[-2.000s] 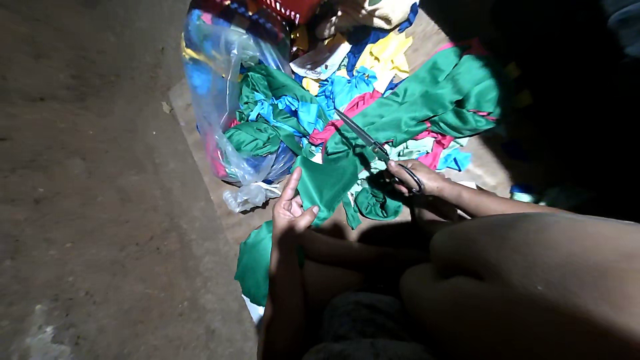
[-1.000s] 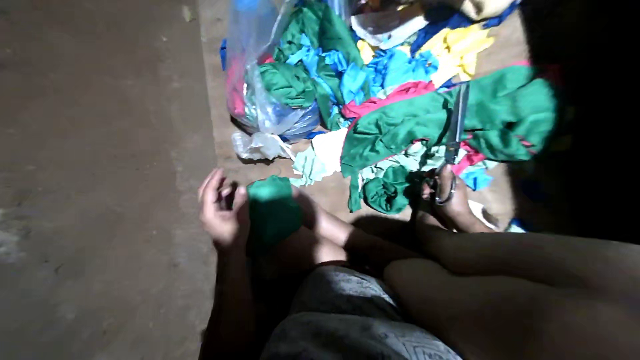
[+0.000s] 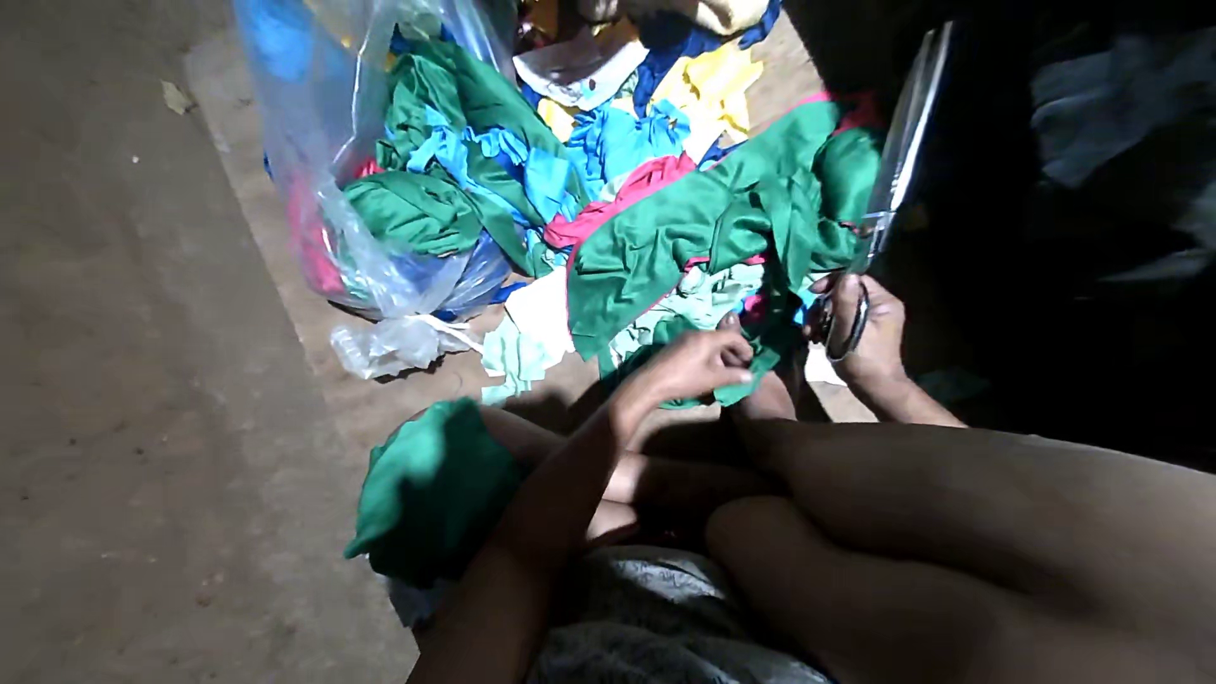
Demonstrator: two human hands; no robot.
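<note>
My right hand (image 3: pixel 869 328) is closed round the handles of a pair of metal scissors (image 3: pixel 902 152), whose long blades point up and away. My left hand (image 3: pixel 698 366) pinches the edge of a strip of green fabric (image 3: pixel 741 389) near my foot. Beyond my hands lies a long green cloth with pink edging (image 3: pixel 665 237), crumpled at its right end. A separate green fabric piece (image 3: pixel 437 484) rests over my knee at the left, partly behind my left forearm.
A clear plastic bag (image 3: pixel 370 275) with green, blue and pink cloth stands at the upper left. Light blue (image 3: pixel 627 133) and yellow scraps (image 3: pixel 712 85) lie beyond the green cloth. Pale green scraps (image 3: pixel 518 356) sit on the brown mat (image 3: pixel 285 275). My bare legs are folded in front.
My left hand has moved right, from beside the green piece at my knee to the green strip by my foot. The scissors stay in my right hand.
</note>
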